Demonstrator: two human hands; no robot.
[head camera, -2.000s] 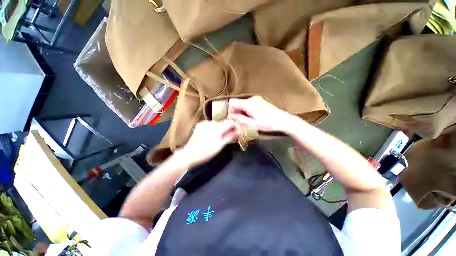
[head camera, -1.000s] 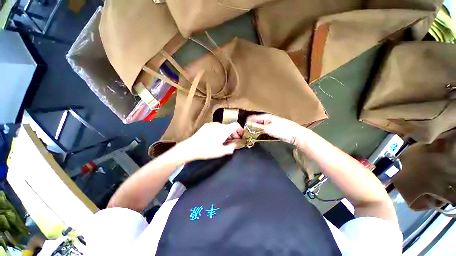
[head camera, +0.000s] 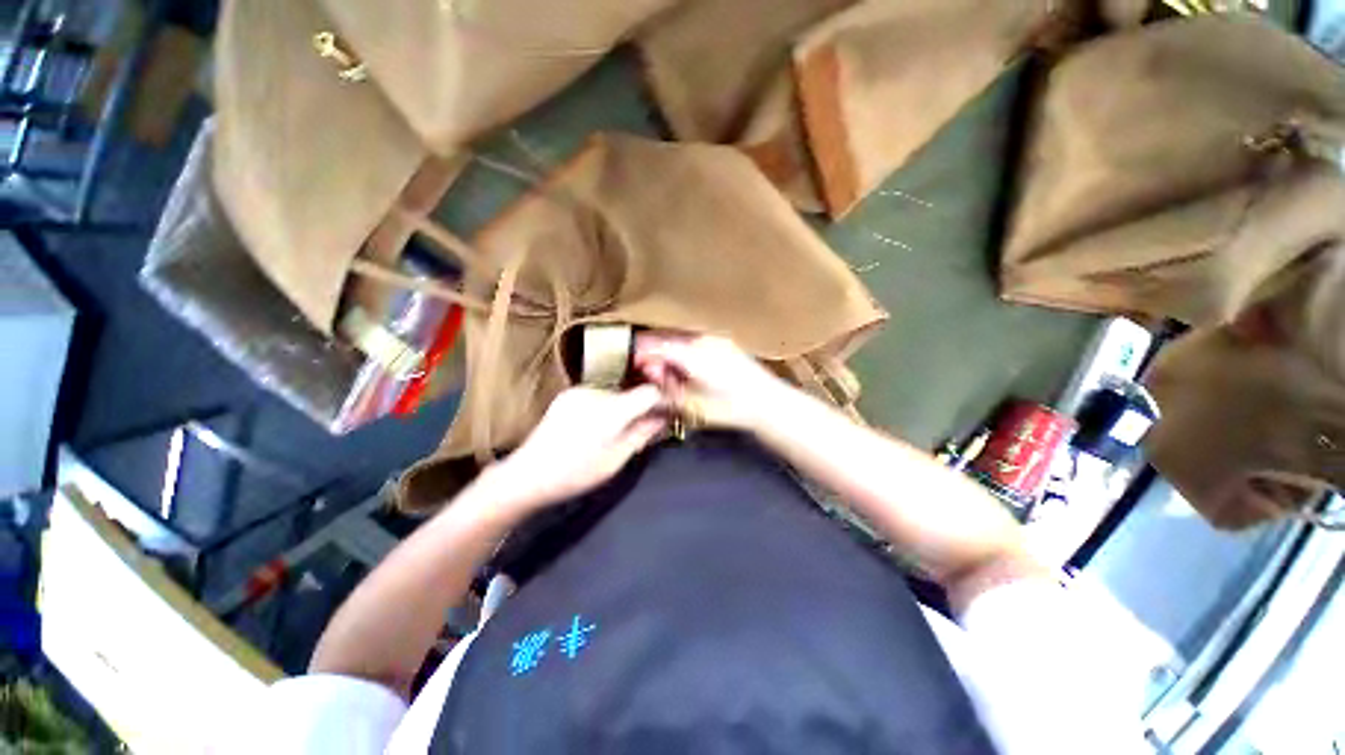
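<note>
A brown tote bag (head camera: 723, 236) lies on the green-topped table against my apron, its dark opening toward me. A pale label (head camera: 606, 356) shows at the opening. My left hand (head camera: 598, 435) and my right hand (head camera: 708, 381) meet at the near rim, fingers pinching the bag's edge. A small gold-coloured piece of hardware (head camera: 680, 428) shows just below the fingertips; its shape is blurred. Thin tan handles (head camera: 499, 354) loop over the bag's left part.
More brown bags (head camera: 915, 89) lie at the back and right. A plastic-lined scrap bin (head camera: 244, 317) stands left. A red can (head camera: 1022, 447) and a black-and-white object (head camera: 1114, 421) are at the right. A pale bench (head camera: 140, 620) is at lower left.
The view has shifted, so the bags sit further left and the red can shows more fully. Both hands stay at the rim; the gold hardware between them is now more covered.
</note>
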